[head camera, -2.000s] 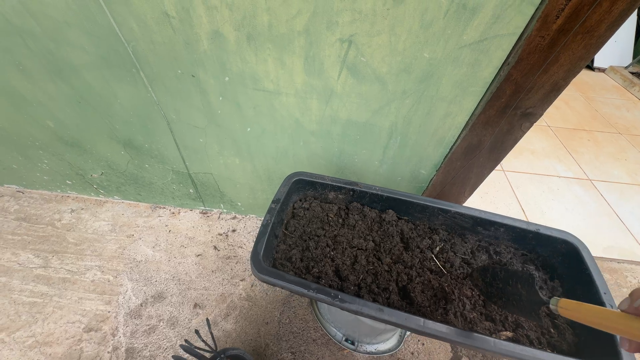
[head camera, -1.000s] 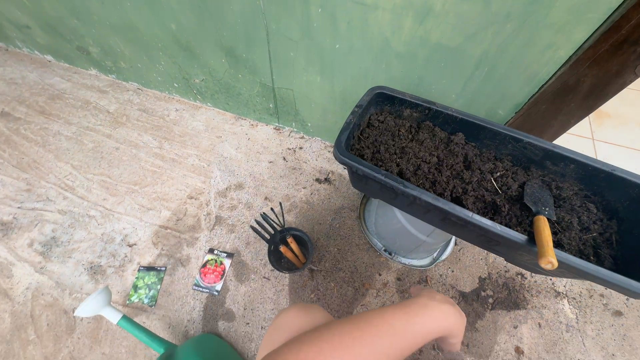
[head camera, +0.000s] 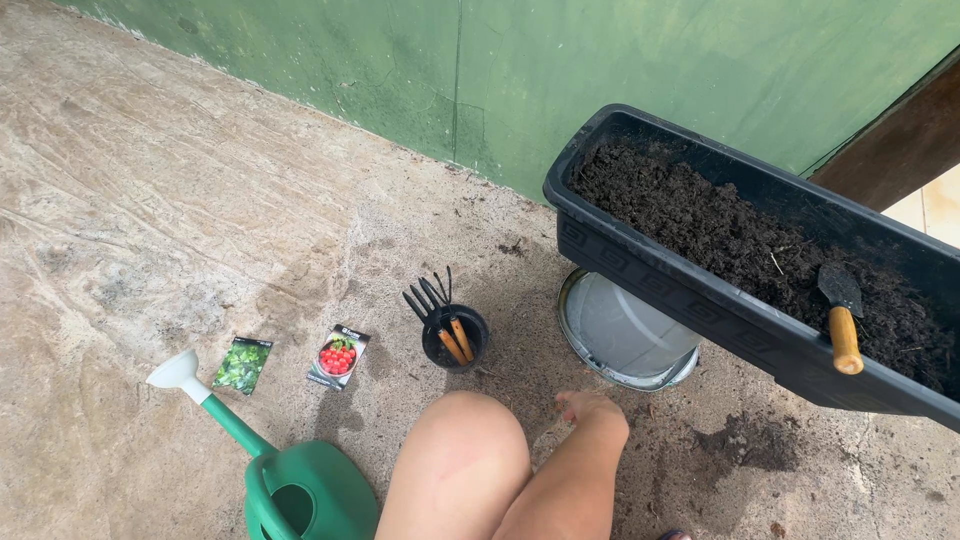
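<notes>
My right hand (head camera: 589, 411) is low over the ground beside my bare knee, its fingers loosely bent toward the left and no object seen in it. It is nearest to the upturned grey bucket (head camera: 626, 322). A small black pot (head camera: 480, 336) to its left holds a hand fork (head camera: 425, 300) and another small tool, both wooden-handled. My left hand is out of view. A trowel (head camera: 844, 322) lies on the dark soil (head camera: 697, 202) in a long black planter (head camera: 739, 319), its wooden handle over the near rim.
On the concrete ground lie a seed packet with red fruit (head camera: 338, 358) and one with green leaves (head camera: 243, 365). A green watering can (head camera: 322, 480) stands at lower left. A green wall (head camera: 375, 67) runs behind, with a wooden post (head camera: 900, 150) at right.
The trowel handle, near a hand at the right edge two seconds ago, now rests on the planter's rim with no hand on it. The view has swung left and down.
</notes>
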